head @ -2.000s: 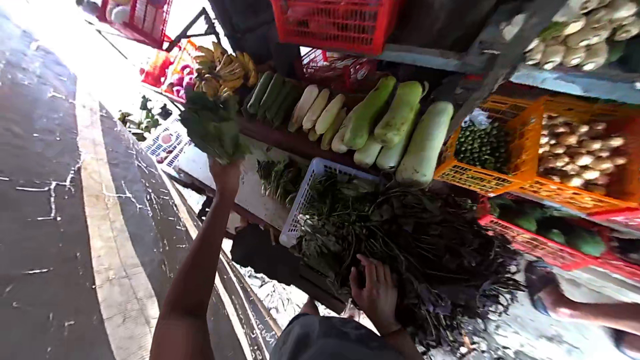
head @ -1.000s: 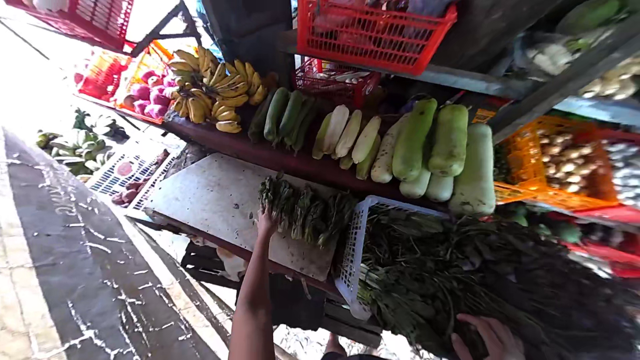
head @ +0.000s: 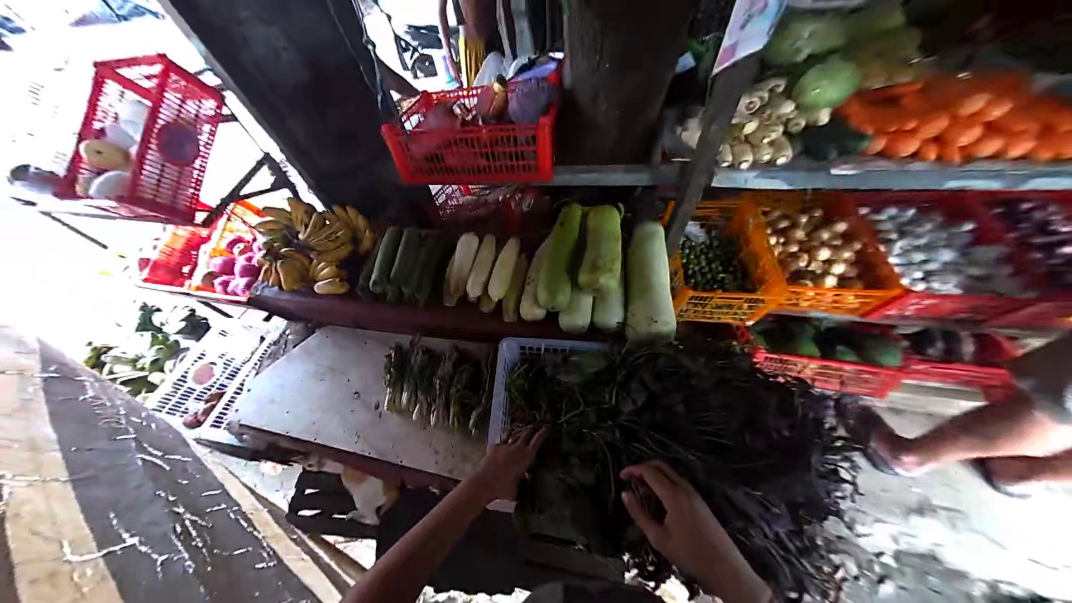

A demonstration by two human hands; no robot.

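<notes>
A large heap of dark leafy greens (head: pixel 720 419) spills over a white plastic basket (head: pixel 500 389). At the basket's front left edge, my left hand (head: pixel 511 462) touches the greens with its fingertips; whether it grips any stems is unclear. My right hand (head: pixel 667 502) rests on the front of the heap, its fingers curled at dark stems, the grip partly hidden. Several small bunches of greens (head: pixel 431 381) lie in a row on the pale board (head: pixel 314 394), left of the basket.
Behind the board lie bananas (head: pixel 310 239), dark green gourds (head: pixel 406 264), pale long vegetables (head: pixel 486 268) and big light green gourds (head: pixel 649 280). Orange crates (head: pixel 733 310) stand to the right. A red crate (head: pixel 469 159) hangs above. A person's legs (head: pixel 955 440) show at far right.
My left hand held a leafy bunch up at the left, then was at the row of bunches on the board, and is now at the basket. My right hand has stayed at the heap.
</notes>
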